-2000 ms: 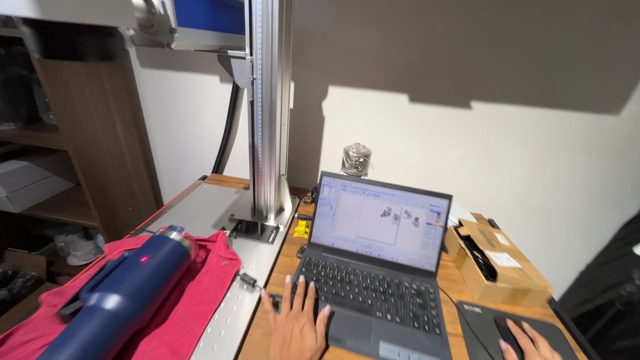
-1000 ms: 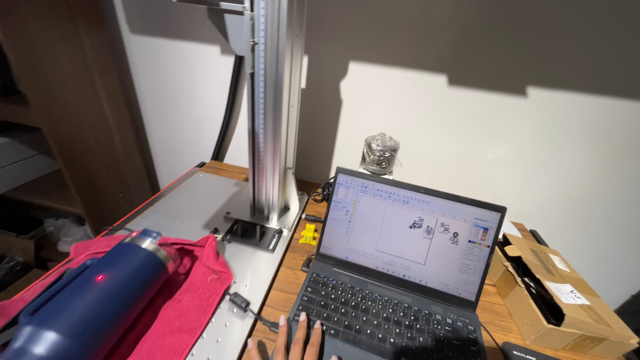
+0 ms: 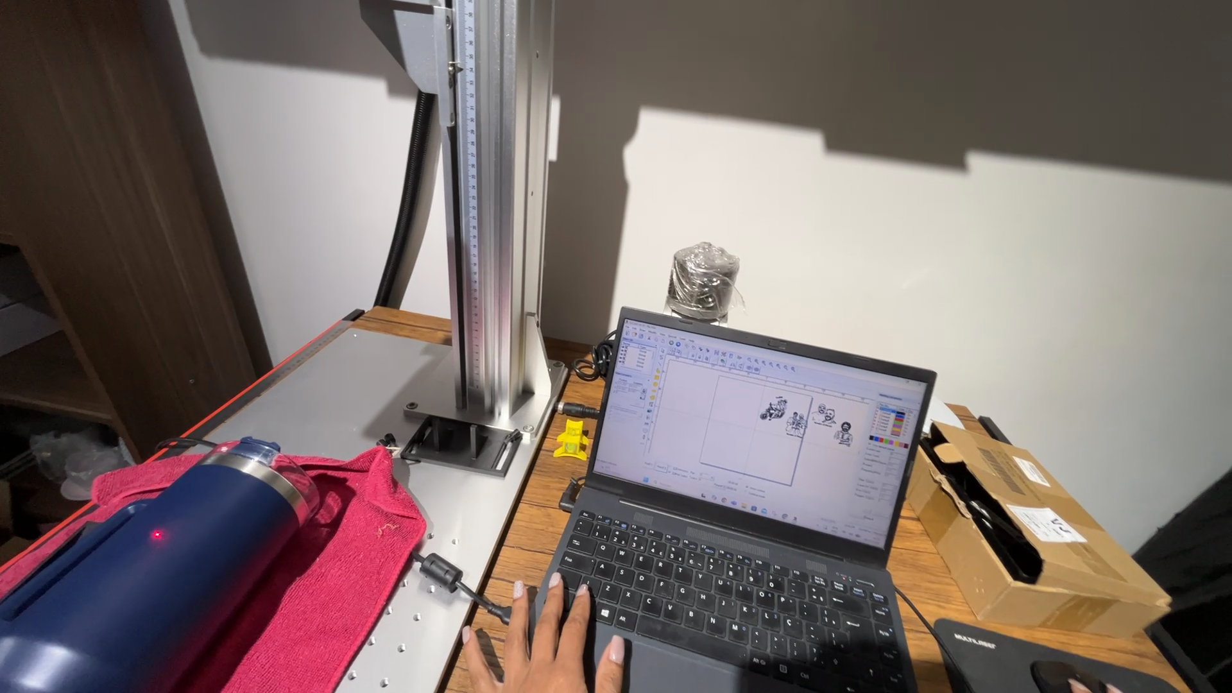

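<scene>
My left hand [image 3: 547, 647] lies spread, palm down, at the lower left corner of the laptop [image 3: 741, 568], its fingertips by the keyboard's left edge. At the bottom right edge, only the fingertips of my right hand [image 3: 1092, 685] show, on a black computer mouse [image 3: 1059, 677] on a black mouse pad [image 3: 1020, 650]. The laptop screen [image 3: 760, 423] shows a drawing program with several small black line figures. To the left, a large blue insulated bottle [image 3: 144, 587] with a handle lies on a pink cloth [image 3: 337, 549], a red laser dot on its side.
A metal column with a scale [image 3: 500, 212] rises from a perforated metal base plate [image 3: 385, 385]. Near it are a black bracket [image 3: 462, 445], a yellow plastic piece [image 3: 572, 440] and a cable with a ferrite bead [image 3: 441, 572]. Behind the laptop stands a plastic-wrapped object [image 3: 704, 281]; right, an open cardboard box [image 3: 1039, 529].
The view has shifted, so that my right hand, fully on the mouse two seconds ago, now shows only at the bottom edge. My left hand stays by the laptop's left corner.
</scene>
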